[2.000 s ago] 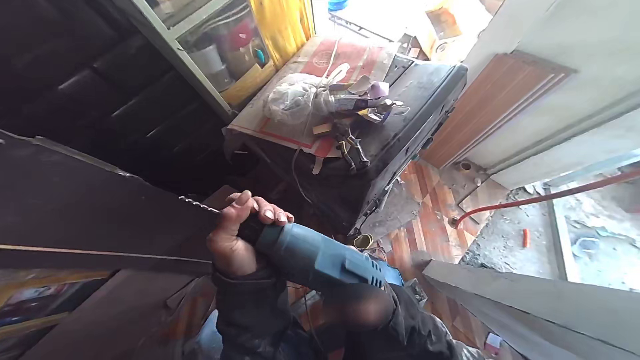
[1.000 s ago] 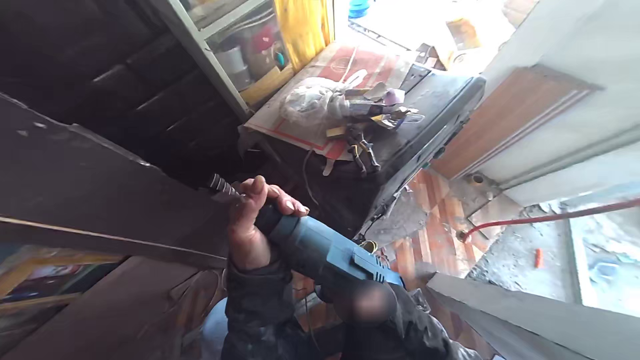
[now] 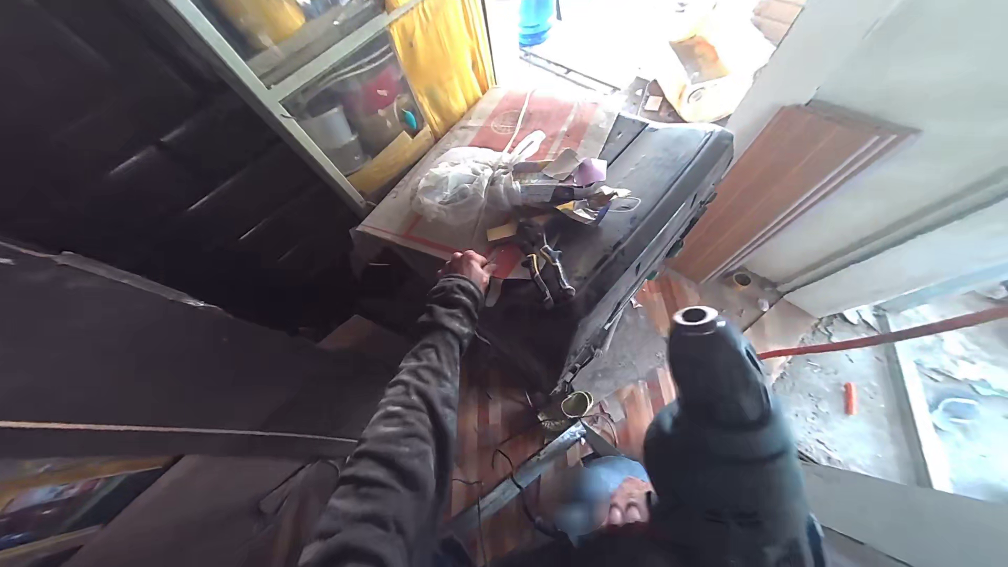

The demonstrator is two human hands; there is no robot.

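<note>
My left hand point(image 3: 469, 269) reaches to the front edge of a cardboard sheet point(image 3: 441, 239) on a dark cabinet, its fingers bent beside a flat, pale-tipped tool; whether it grips it I cannot tell. Pliers point(image 3: 551, 272) lie just right of it, behind them a knotted clear plastic bag point(image 3: 465, 183). A rotary hammer drill point(image 3: 720, 425) stands upright at the right, its empty chuck pointing up. My right hand is hidden below or behind the drill.
A glass-fronted cupboard point(image 3: 346, 118) stands behind on the left. A dark panel point(image 3: 157, 354) fills the left side. A metal bar point(image 3: 520, 480) and cables lie on the floor near a foot point(image 3: 628, 502). A red hose point(image 3: 882, 339) crosses at right.
My left hand has left the front of the drill and moved to the cardboard's edge. The drill has swung from pointing left to upright at the right; its bit no longer shows in the chuck.
</note>
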